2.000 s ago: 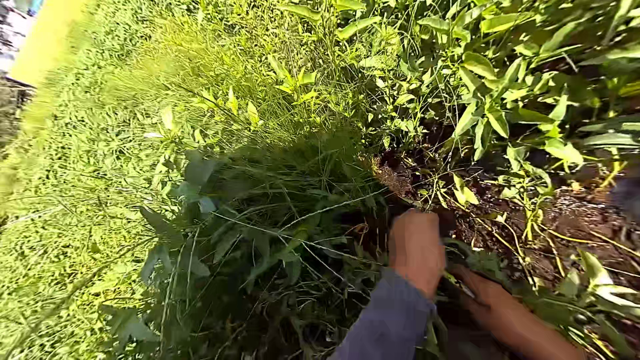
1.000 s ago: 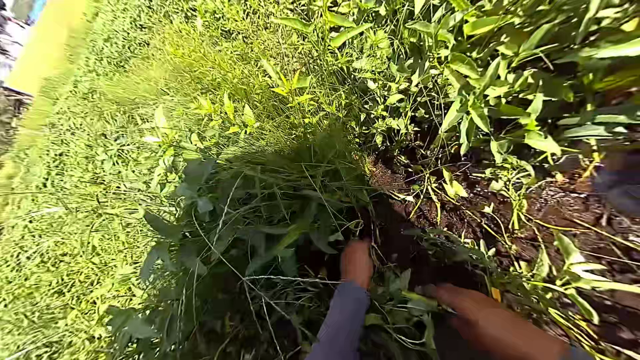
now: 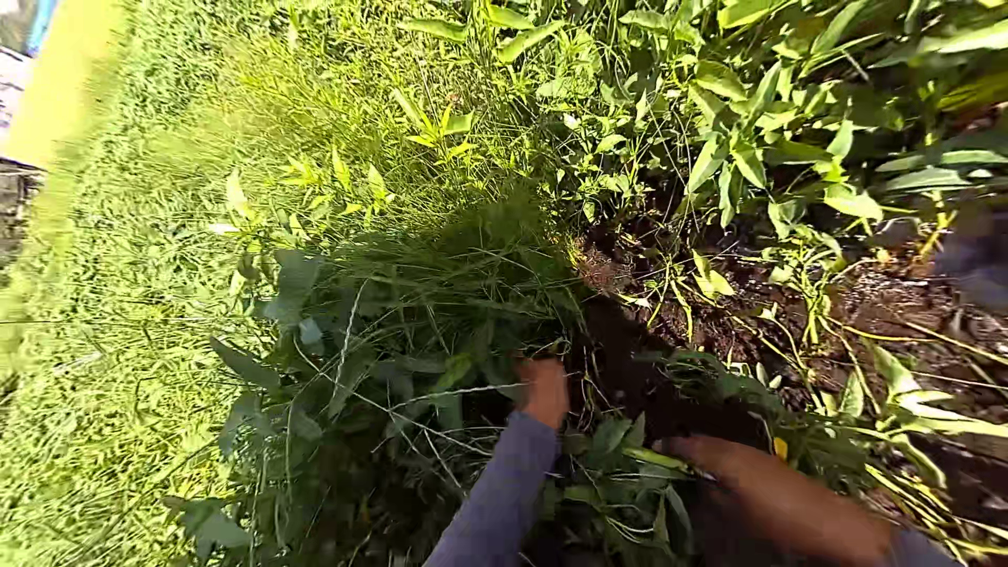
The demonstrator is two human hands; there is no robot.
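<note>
My left hand, below a grey-blue sleeve, reaches into shaded grass and leafy plants at the lower centre; its fingers are hidden among the stems. To its right, my right hand lies low over dark soil, beside green stems and leaves. A pale green stem lies at its fingertips; whether the hand grips it cannot be told.
Tall sunlit grass spreads over the left. Broad-leaved plants stand at the upper right. Brown soil with cut or fallen stems lies at the right. A blurred dark shape shows at the right edge.
My left hand has moved left from where it was two seconds ago, and now sits deeper in the shaded plants. The right hand stays low at the right.
</note>
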